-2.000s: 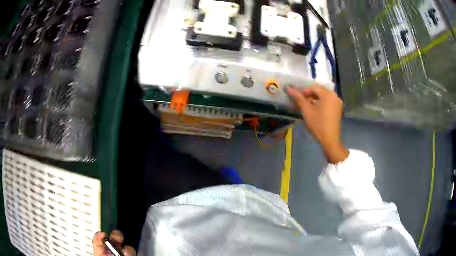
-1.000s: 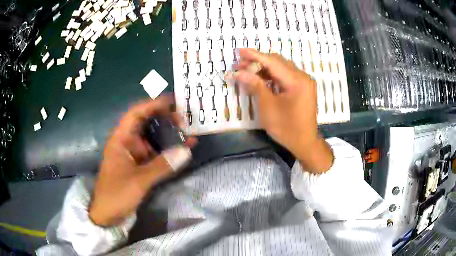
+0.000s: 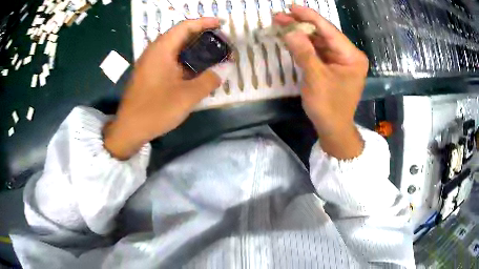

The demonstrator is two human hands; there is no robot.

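My left hand holds a small black glossy device shell between thumb and fingers, over the near left part of a white sheet. The sheet bears rows of narrow grey and brown strips. My right hand is over the sheet's right part, with thumb and fingers pinched on a small pale strip-like part. The part is blurred, and its exact shape cannot be told. The two hands are apart.
A white square piece lies left of the sheet on the green mat. White pads are scattered at upper left. A clear blister tray stands at upper right. The white fixture is at right, beside an orange-red part.
The view has shifted, with the pads and sheet now further up and left. My left hand has moved over the sheet with the black shell, closer to my right hand. The pale part now shows in my right fingertips.
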